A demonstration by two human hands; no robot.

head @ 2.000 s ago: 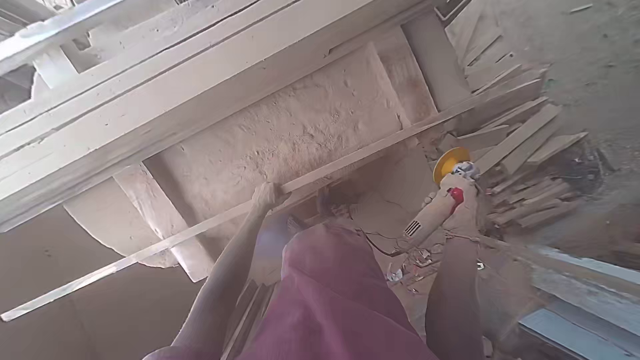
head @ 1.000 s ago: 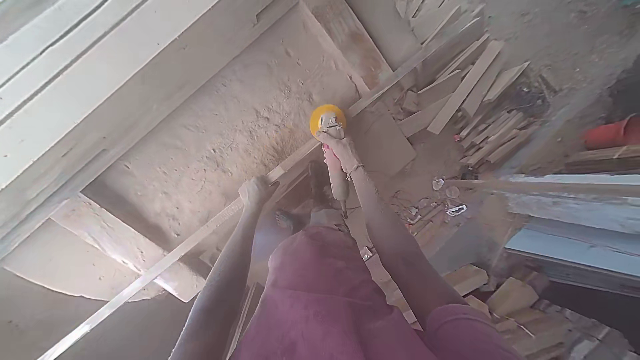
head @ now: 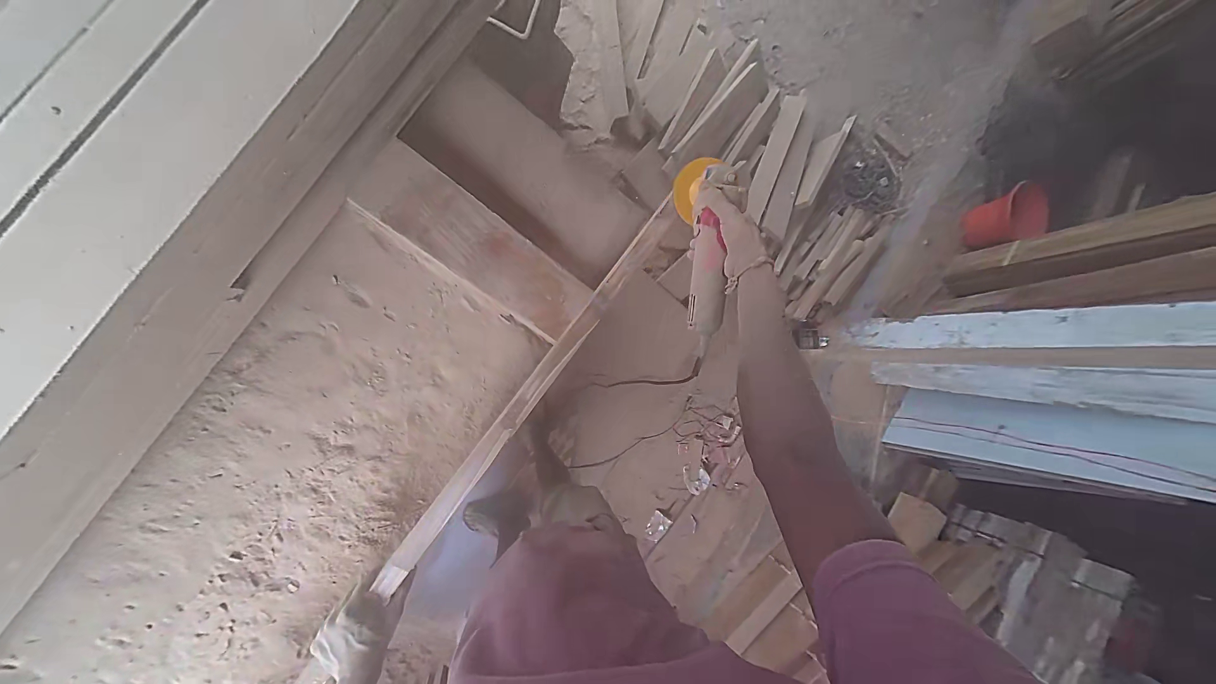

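My right hand (head: 727, 228), arm stretched out, grips an angle grinder (head: 706, 275) with a yellow disc (head: 692, 190). The disc is at the far end of a long thin wooden strip (head: 513, 413); whether they touch cannot be told. A dark cord trails from the grinder's rear end. At the bottom, my left hand (head: 356, 632) is closed around the near part of the strip. The strip runs slantwise, crossing a wider wooden board (head: 475, 237) that lies over the dusty ground.
Large pale planks (head: 180, 209) fill the left side. Stacked offcuts (head: 788, 152) lie beyond the grinder. At right are a red bucket (head: 1007, 217), long beams and light-blue boards (head: 1045, 432). Cord and scraps (head: 708, 446) litter the floor near my legs, with wood blocks (head: 760, 608) lower down.
My right hand has carried the grinder outward along the strip to its far end. My left hand now shows lower, near the bottom edge. The view has turned considerably.
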